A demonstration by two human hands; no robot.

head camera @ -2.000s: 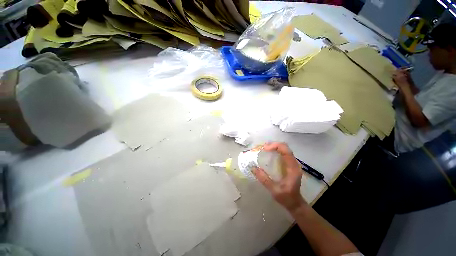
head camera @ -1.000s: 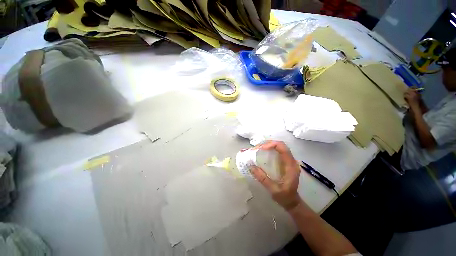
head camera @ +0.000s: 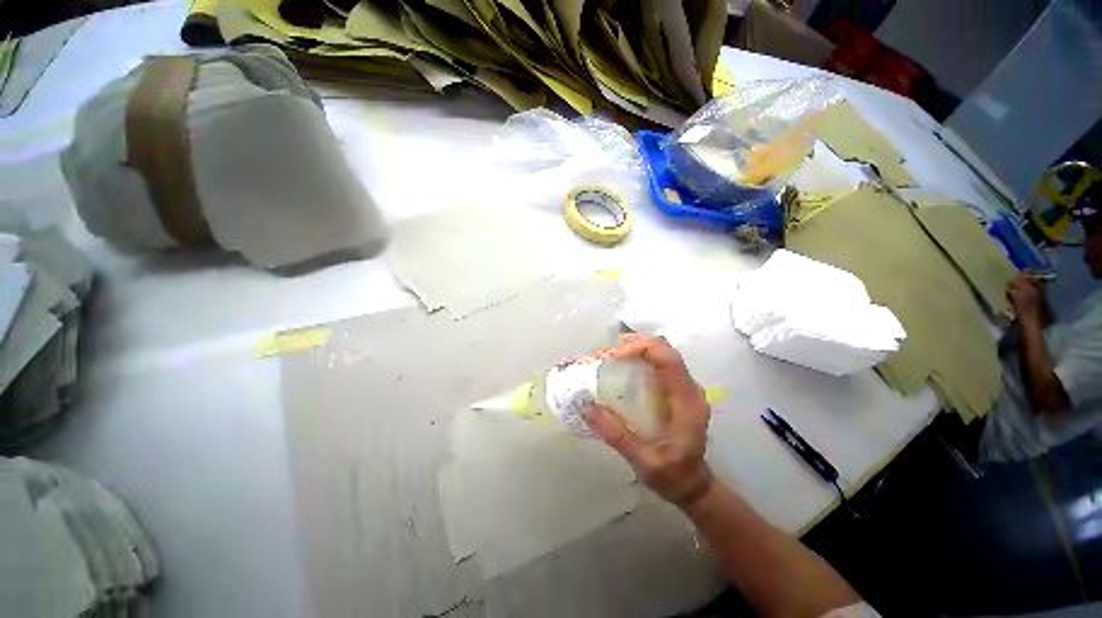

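Note:
My right hand (head camera: pixel 662 417) holds a translucent glue bottle (head camera: pixel 592 396) with a white label, tipped on its side, its pale nozzle pointing left. The nozzle is over the upper edge of a grey-beige cut panel (head camera: pixel 514 495); whether it touches cannot be told. The panel lies flat on the grey work sheet (head camera: pixel 351 447). Another grey-beige panel (head camera: pixel 465 256) lies at the sheet's back edge. My left hand is not in view.
A tied bundle (head camera: pixel 260 169) and grey stacks (head camera: pixel 61 543) are at left. A tape roll (head camera: pixel 598 215), blue tray (head camera: pixel 677 199), white stack (head camera: pixel 816 312) and black snips (head camera: pixel 800 447) lie beyond and right. A person stands at the right edge.
The view has shifted, so table things appear further right and the left stacks show more. The bottle stays in my right hand and has moved left relative to the panel.

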